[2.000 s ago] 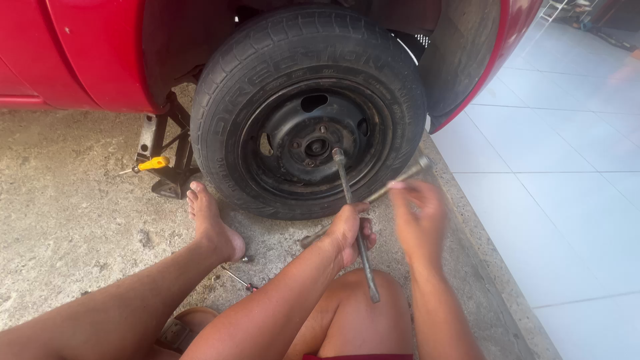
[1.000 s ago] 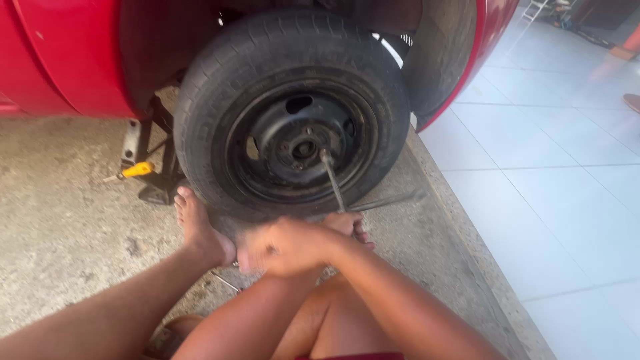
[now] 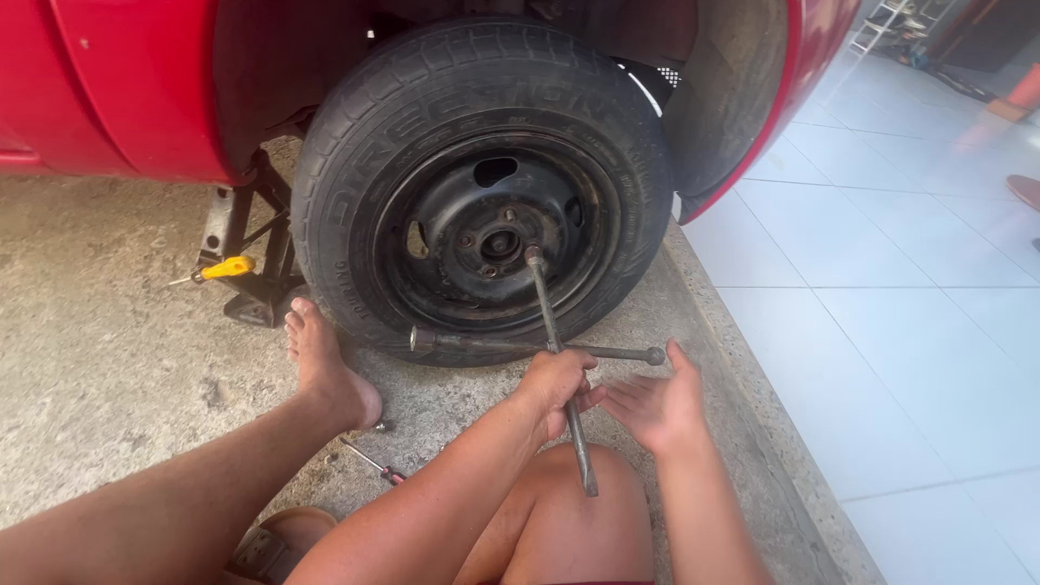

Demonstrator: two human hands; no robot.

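Observation:
A four-way lug wrench [image 3: 544, 305] has one socket seated on the right lug position of the black steel wheel rim [image 3: 455, 203]. My left hand [image 3: 561, 386] is closed around its shaft, just below the crossing of the bars. My right hand [image 3: 654, 398] is held with its fingers apart, just under the ball-shaped right end of the cross bar, and holds nothing. The other end of that bar points left, in front of the tire [image 3: 349, 236]. Other lug positions show around the hub. The wheel sits in the arch of a red vehicle [image 3: 154, 89].
Left of the tire stands a scissor jack [image 3: 264, 244], with a yellow-handled screwdriver [image 3: 227, 268] by it. Another screwdriver [image 3: 382, 469] and a small metal nut [image 3: 382, 426] lie near my bare foot. A concrete edge [image 3: 731, 357] borders pale tiles at the right.
My right hand, over by my left forearm one second ago, is now at the right end of the cross bar. That bar stands at a different angle than two seconds ago. My left hand stays on the shaft.

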